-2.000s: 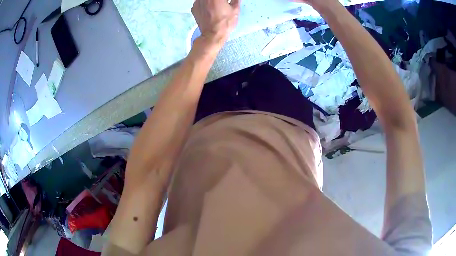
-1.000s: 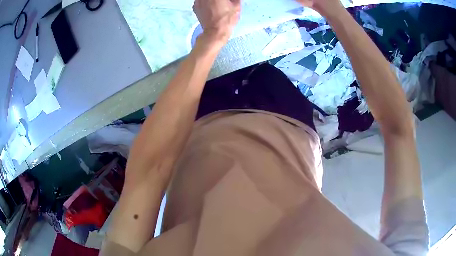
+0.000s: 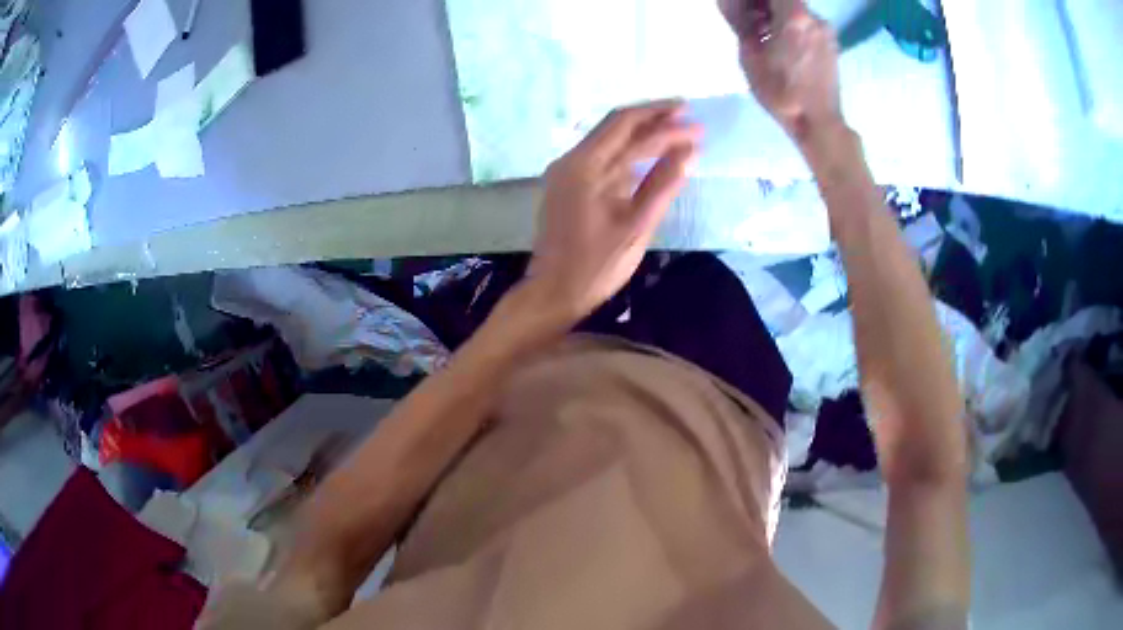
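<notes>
Pale fabric with faint green print (image 3: 523, 74) lies on the cutting table, very bright and partly washed out. My left hand (image 3: 616, 191) is at the table's front edge, its thumb and fingers apart with nothing seen between them. My right hand (image 3: 788, 62) is over the fabric at the top edge, its fingers curled and partly cut off; whether it holds something is unclear. A green thing, perhaps a clamp (image 3: 911, 27), lies to the right of my right hand.
The table edge (image 3: 308, 231) runs across in front of me. A black rectangle (image 3: 277, 35), perhaps a phone, and white pieces (image 3: 158, 138) lie on the left. Fabric scraps (image 3: 333, 322) and a red bundle (image 3: 160, 449) are below the table.
The view has shifted, showing more of the table. My left hand has moved down and right to the edge and its fingers have spread. More of my right hand and the green thing now show.
</notes>
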